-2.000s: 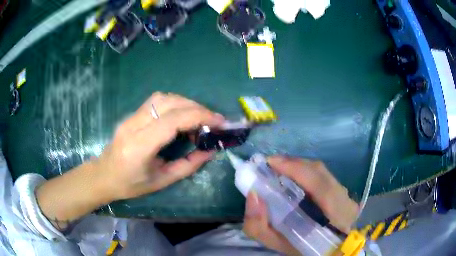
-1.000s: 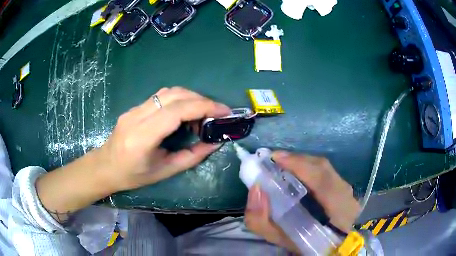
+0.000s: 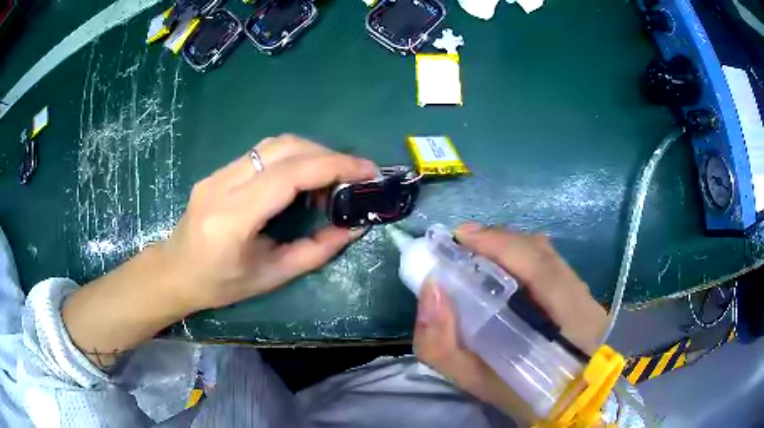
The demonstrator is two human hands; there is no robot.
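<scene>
My left hand (image 3: 260, 226) holds a black watch housing (image 3: 369, 201) between thumb and fingers, tilted with its inside facing me. A silver-white battery with yellow edges (image 3: 437, 155) hangs off the housing's far right corner by thin wires. My right hand (image 3: 511, 309) grips the clear-white glue syringe (image 3: 494, 326), with its yellow adapter cap (image 3: 591, 389) at the rear. The pale needle (image 3: 395, 235) points at the housing's near edge, close to a small white spot. Whether the tip touches the housing cannot be told.
More housings (image 3: 281, 23) with batteries lie along the green bench's (image 3: 293, 100) far side. Another battery (image 3: 438, 79) lies beside a small cross-shaped piece (image 3: 449, 39). White tissue (image 3: 494, 7) is at the top edge. A blue controller (image 3: 719, 125) stands right, with a clear hose (image 3: 638, 217). One small housing (image 3: 29, 160) lies far left.
The housing is tilted more towards me, and its battery has shifted slightly. The syringe has moved a little up, its tip still near the housing's near edge. Both hands keep their grips.
</scene>
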